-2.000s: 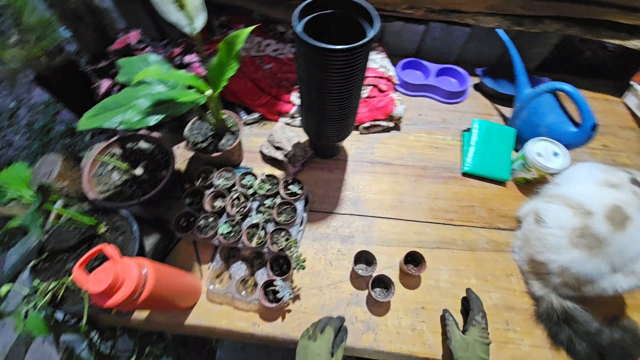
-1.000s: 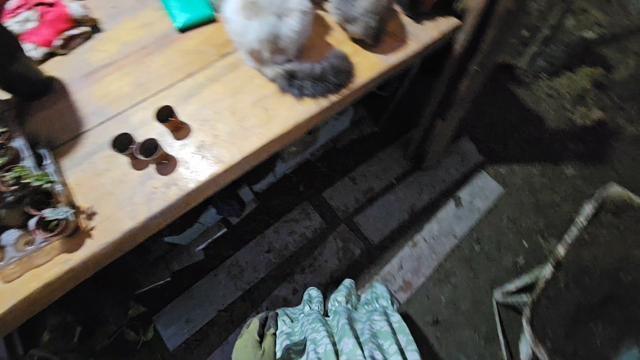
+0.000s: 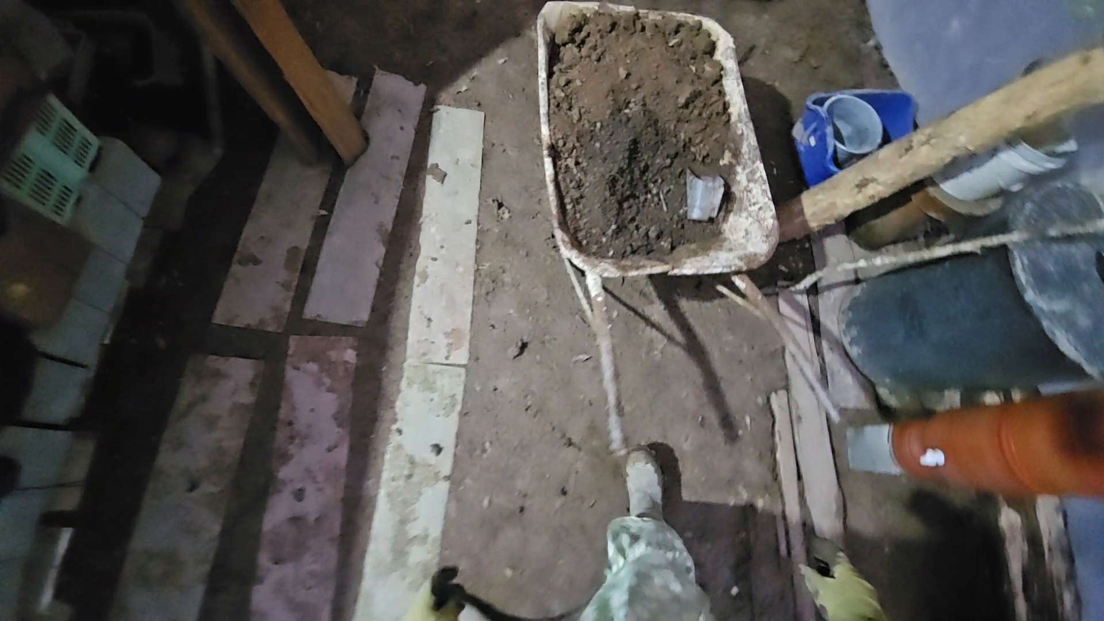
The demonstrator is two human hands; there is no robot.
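Note:
At the bottom edge of the head view, my gloved left hand point(image 3: 435, 597) is partly cut off by the frame; its finger pose is unclear. My gloved right hand point(image 3: 838, 588) is low on the right, near narrow boards, its fingers blurred and partly dark. Between them show a patterned trouser leg and a shoe on the dirt floor. Ahead stands a wheelbarrow point(image 3: 759, 211) heaped with brown soil point(image 3: 638, 129), darker in the middle. A small translucent plastic container point(image 3: 705, 197) lies on the soil at the right. Neither hand touches the wheelbarrow.
Pale slabs point(image 3: 444, 233) lie along the left, beside a wooden post point(image 3: 302, 82). To the right are a blue container point(image 3: 815, 138), a slanting wooden pole point(image 3: 949, 125), a dark cylindrical container point(image 3: 940, 319) and an orange cylinder point(image 3: 992, 444). A green crate point(image 3: 52, 159) sits far left.
The view has swung from the wooden table with its small pots and plants to the floor and the wheelbarrow. My hands, over the table's front edge earlier, are now low above the ground.

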